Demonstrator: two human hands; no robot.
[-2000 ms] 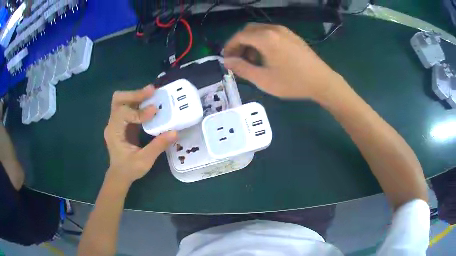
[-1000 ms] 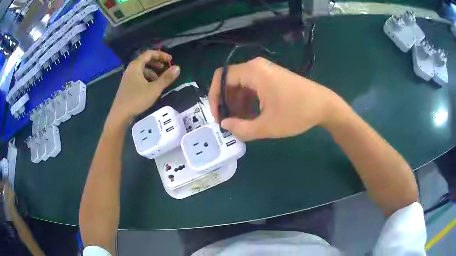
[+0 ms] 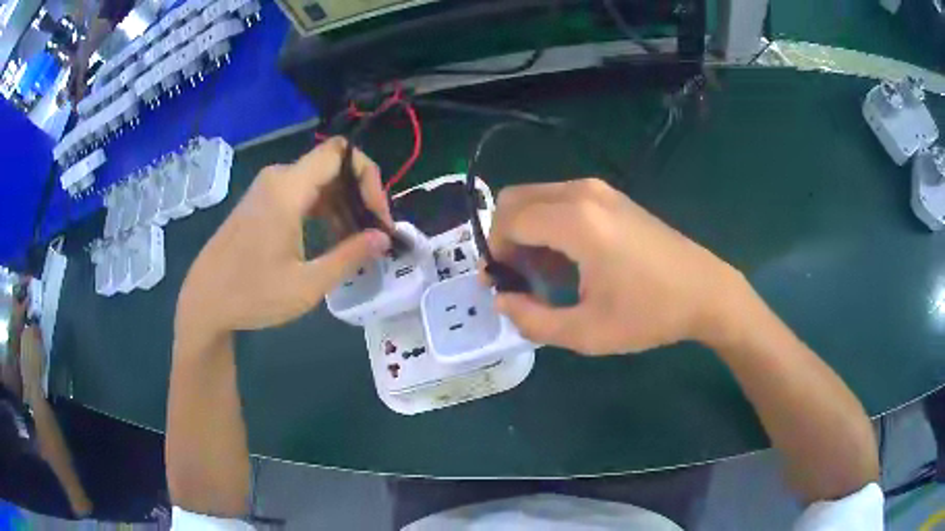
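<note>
Two white plug adapters sit face up on the white socket board (image 3: 456,394). The left adapter (image 3: 358,294) is partly covered by my left hand. The right adapter (image 3: 462,319) is partly covered by my right hand. My left hand (image 3: 295,244) pinches a black test lead (image 3: 354,197) with its end at the USB side of the left adapter. My right hand (image 3: 591,264) pinches another black test lead (image 3: 476,197) with its end at the USB side of the right adapter. Whether the tips are inside the ports is hidden by my fingers.
A red lead (image 3: 418,140) loops behind the board. The tester's cream edge (image 3: 363,12) shows at the top. White adapters lie prongs up at left (image 3: 171,187), on the blue mat (image 3: 249,99) and at far right (image 3: 899,119). Another person's arm (image 3: 47,415) is at far left.
My left hand has come from behind the board to the left adapter with a black lead. Earlier it let go of that adapter. My right hand's lead stays at the right adapter.
</note>
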